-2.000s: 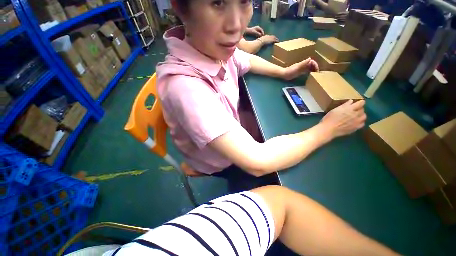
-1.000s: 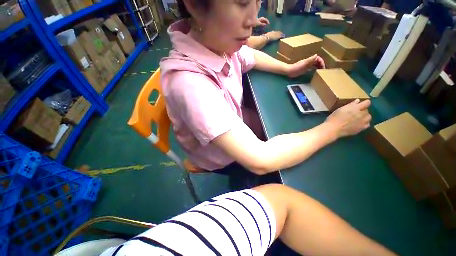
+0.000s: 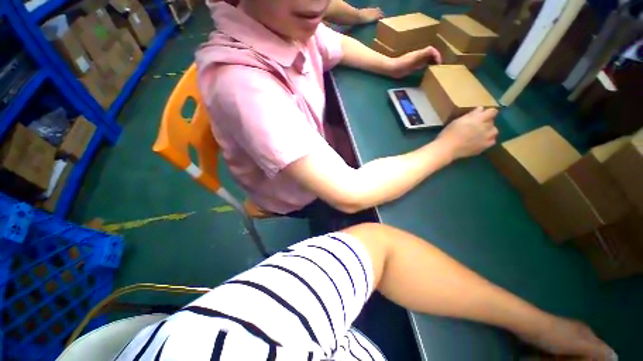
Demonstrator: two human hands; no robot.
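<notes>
My left hand shows small and blurred at the lower right, at the end of my bare forearm over the bench. Its fingers run towards the frame edge, and I cannot tell whether it holds anything. My right hand is out of the picture. The nearest small brown cartons are stacked on the green bench, at the right, beyond my forearm. Another brown carton lies on the silver bench scale, whose blue display shows; a neighbouring worker's hand touches its near end.
A person in a pink shirt sits on an orange chair at the left of the green bench. More cartons stand behind the scale. A pale post rises at the right. A blue crate and blue shelving are at the left.
The view has tilted down, so the scene sits higher in the frame. My left hand has come into view at the lower right. The carton is still on the scale.
</notes>
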